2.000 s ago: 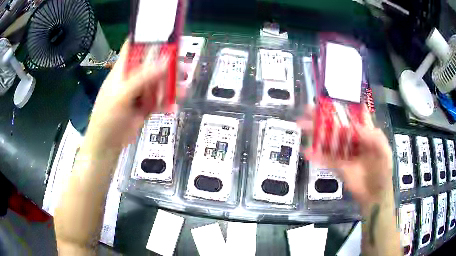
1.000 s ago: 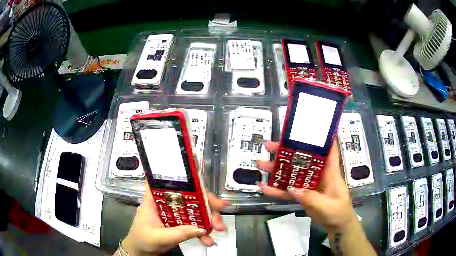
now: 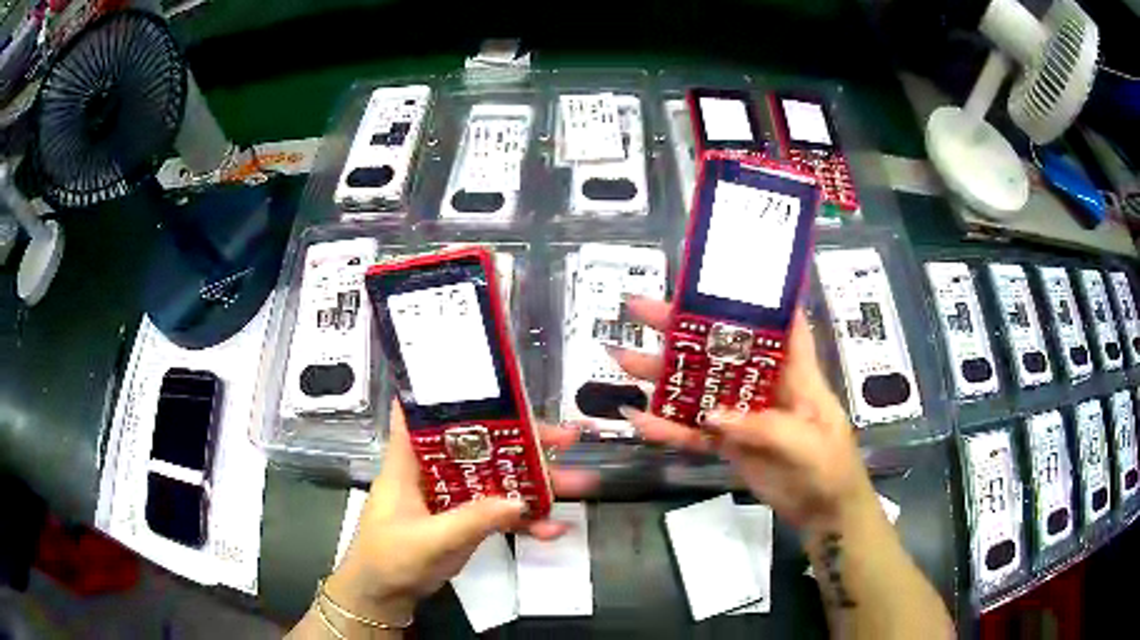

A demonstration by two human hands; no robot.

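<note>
My left hand [image 3: 419,538] holds a red keypad phone [image 3: 453,344] upright, tilted slightly left, its screen lit white with small dark marks at the top. My right hand [image 3: 781,438] holds another red keypad phone [image 3: 753,238] higher and to the right, tilted slightly right, its screen also lit with marks at the top. Each thumb lies over the lower keys. Behind them a clear blister tray [image 3: 546,250] holds white phone backs [image 3: 863,328]. Two more red keypad phones [image 3: 806,123] with lit screens lie face up at its back right, one partly hidden by the phone in my right hand.
White cards [image 3: 554,563] lie at the near bench edge. A black smartphone [image 3: 183,450] lies on a white sheet [image 3: 231,500] at the left, near a black fan [image 3: 110,106]. A white fan [image 3: 981,163] stands at the back right. More trays of phone backs [image 3: 1031,323] are at the right.
Since one second ago, small dark marks have appeared on both held screens. The left phone has moved slightly right and up, the right phone slightly up and left. Before that both phones were blurred and farther apart.
</note>
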